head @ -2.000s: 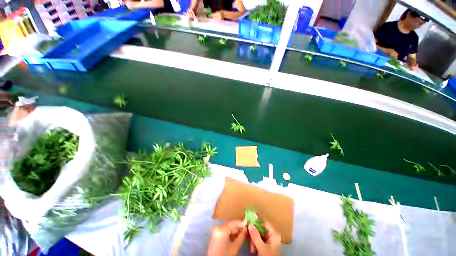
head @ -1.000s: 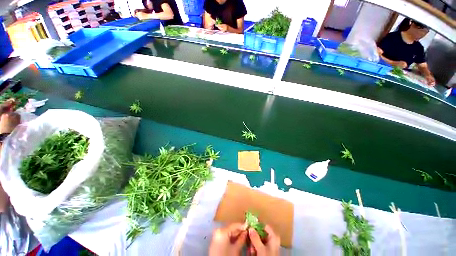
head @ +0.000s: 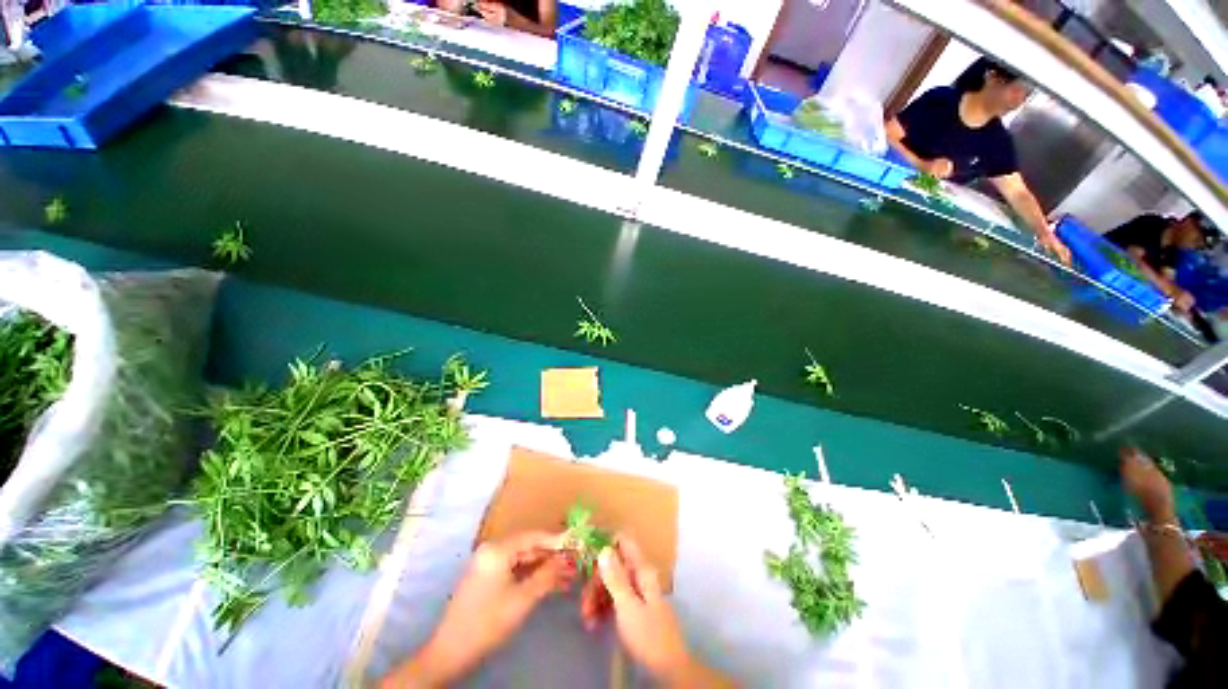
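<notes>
My left hand (head: 501, 588) and my right hand (head: 633, 602) meet over the near edge of the brown cardboard work pad (head: 633, 505). Their fingertips pinch a small green leaf sprig (head: 583, 529) between them. The contact point and any stem are too small to tell. A large tangled heap of leaf stems (head: 323, 471) lies left of the hands. A narrow row of small leaf pieces (head: 816, 555) lies to the right.
A clear bag of greenery (head: 148, 390) stands at far left. Beyond the pad are a small cardboard square (head: 571, 392), a white cap (head: 665, 436) and a glue bottle (head: 731, 407). The conveyor belt (head: 445, 256) carries spaced sprigs. Another person's arm (head: 1161, 525) reaches in at right.
The view has turned right, so the bench things sit further left. Another person's arm has come into view at right. My hands still hold the sprig, with more of both forearms showing.
</notes>
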